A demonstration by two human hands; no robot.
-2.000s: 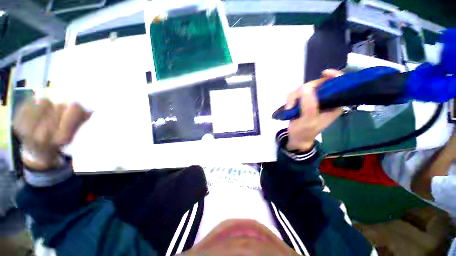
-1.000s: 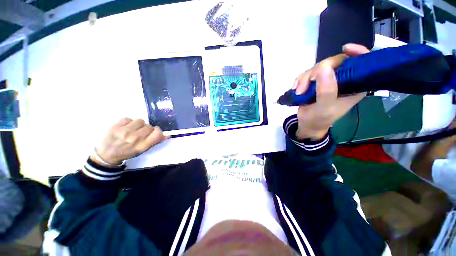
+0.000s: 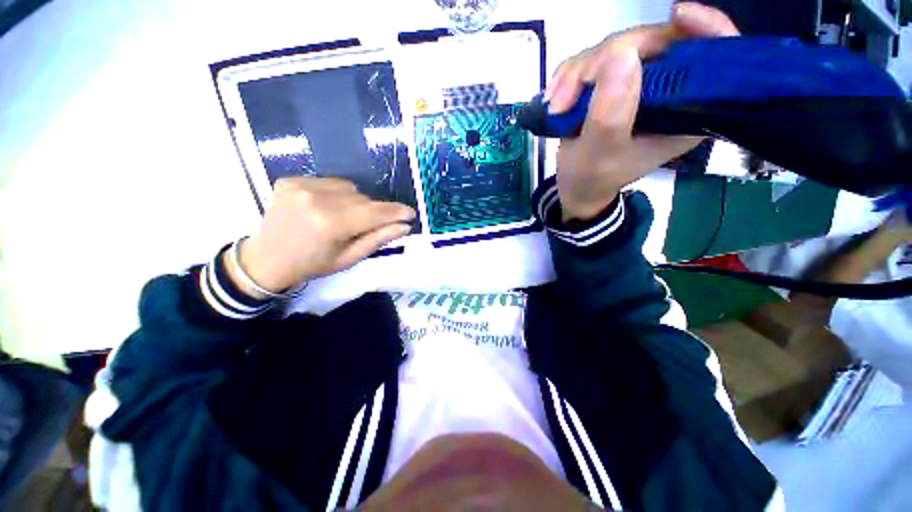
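The device housing (image 3: pixel 405 75), a flat white-edged frame with two halves, lies in front of me. Its left half has a glossy dark panel (image 3: pixel 325 130); its right half has a green circuit board (image 3: pixel 480 205) with a dark round spot. My right hand (image 3: pixel 610 120) is shut on the blue-and-black electric screwdriver (image 3: pixel 760 95), its dark nose at the board's upper right edge; I cannot tell if it touches. My left hand (image 3: pixel 325 225) is over the dark panel's lower edge, fingertips together near the middle divider. Whether they pinch something small is unclear.
A clear shallow screw tray (image 3: pixel 466 12) with shiny bits is beyond the housing, cut off by the top edge. A black cable (image 3: pixel 790 284) runs at the right. A green surface (image 3: pixel 780 215) and another person's arm (image 3: pixel 865 250) are at the right.
The green-board housing, first held tilted above the fixture, now lies flat. My left hand has moved right onto its lower edge. The screwdriver nose has moved left to the board.
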